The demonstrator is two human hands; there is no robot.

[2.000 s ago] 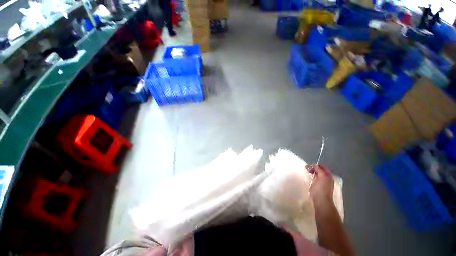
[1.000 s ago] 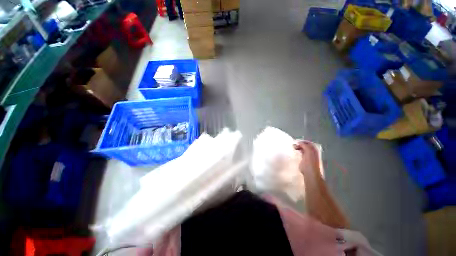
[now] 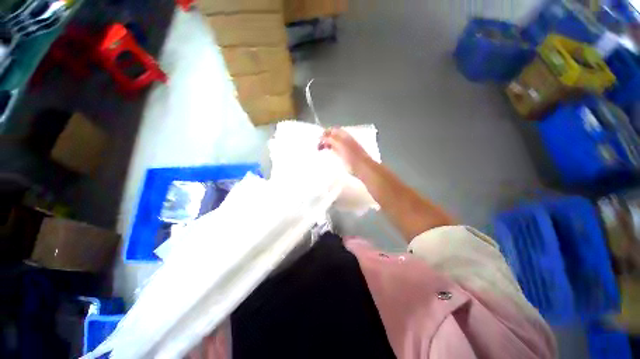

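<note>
A thick armful of white foam sheets (image 3: 231,245) lies across the front of my body, from the lower left up to the centre. A smaller white foam bundle (image 3: 298,151) is at its upper end, and the two overlap. My right hand (image 3: 339,145) is closed on the top of the smaller bundle. A thin white string or strip (image 3: 311,102) sticks up beside my fingers. My left hand is not visible; the foam sheets cover the place where my left arm would be.
A blue crate (image 3: 151,210) with silvery wrapped items stands behind the foam at left. Stacked cartons (image 3: 260,80) stand ahead. Red stools (image 3: 130,59) and a green bench edge (image 3: 31,52) are at upper left. Blue crates (image 3: 586,140) and a yellow crate (image 3: 575,63) line the right side.
The view has moved forward past the crates, and the stacked cartons are nearer. My right hand has moved up and left with the smaller bundle, which now overlaps the larger armful.
</note>
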